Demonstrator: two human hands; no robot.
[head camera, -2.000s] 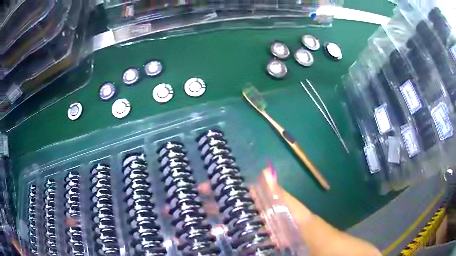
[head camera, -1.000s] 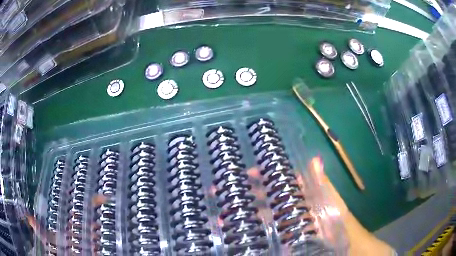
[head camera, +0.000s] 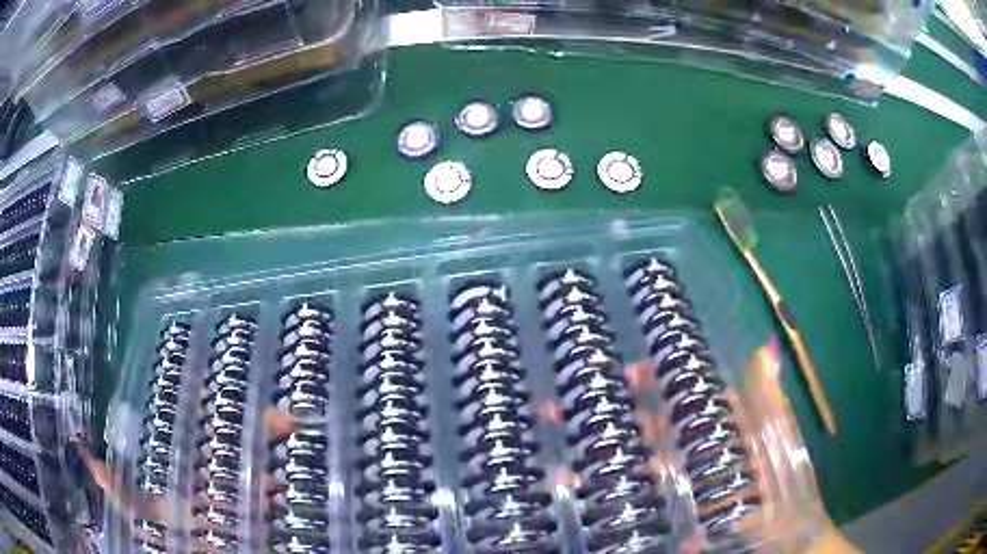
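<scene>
A large clear blister tray (head camera: 433, 265) lies in front of me, its long channels filled with round dark-and-silver parts (head camera: 496, 400) standing on edge. My right hand (head camera: 781, 444) grips the tray's right side, with fingers showing through the plastic. My left hand (head camera: 108, 476) is at the tray's left edge, small and partly cut off, with fingertips seen through the tray. Both hands hold the tray. The near end of the tray is outside the picture.
Loose round parts (head camera: 448, 182) lie beyond the tray, and more (head camera: 826, 158) at the right. A brush (head camera: 785, 314) and tweezers (head camera: 853, 281) lie right of the tray. Stacked trays stand at left (head camera: 54, 314), right (head camera: 947, 314) and back (head camera: 649, 33).
The whole view has shifted, so the tray, loose parts and tools now appear farther right, and more of the left stack shows. Both hands still hold the tray.
</scene>
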